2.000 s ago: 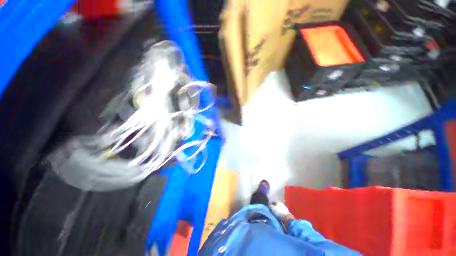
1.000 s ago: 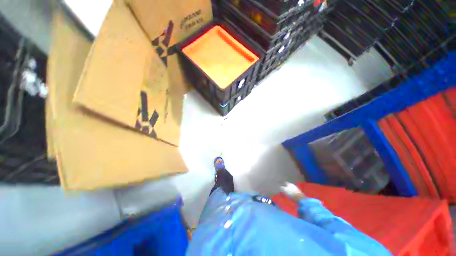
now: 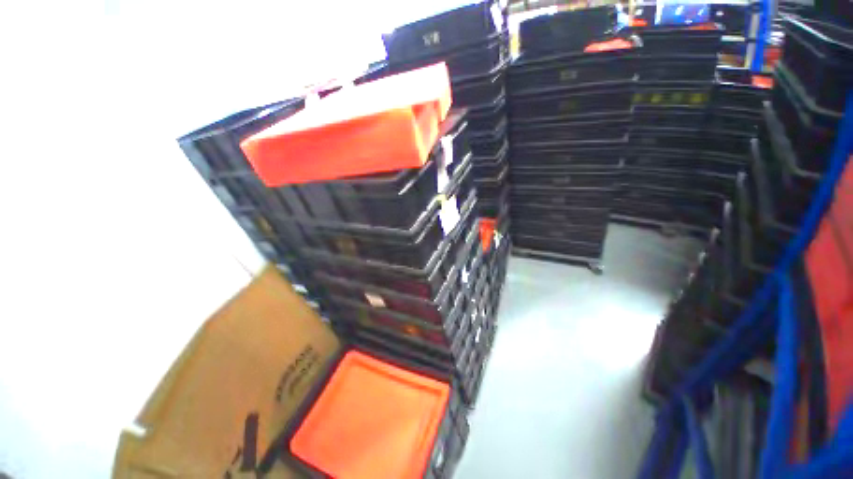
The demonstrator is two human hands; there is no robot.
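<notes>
Neither of my hands is in the picture. Nearest in front, a red-orange open tray (image 3: 372, 418) lies in the top of a low black crate (image 3: 452, 440) at the bottom centre. Behind it stands a tall stack of black crates (image 3: 374, 245) with pale labels. A red tray stack (image 3: 346, 140) lies on top of that tall stack, slightly slanted in view.
Brown cardboard (image 3: 238, 374) leans at the lower left beside the low crate. More black crate stacks (image 3: 566, 159) stand at the back and along the right. A blue rack (image 3: 781, 374) with red trays (image 3: 832, 271) is at the right edge. Grey floor (image 3: 561, 360) runs between.
The view has swung up and forward. My body, the gloved hand and the near red block have left the picture. The tall crate stacks and the red trays on top now show.
</notes>
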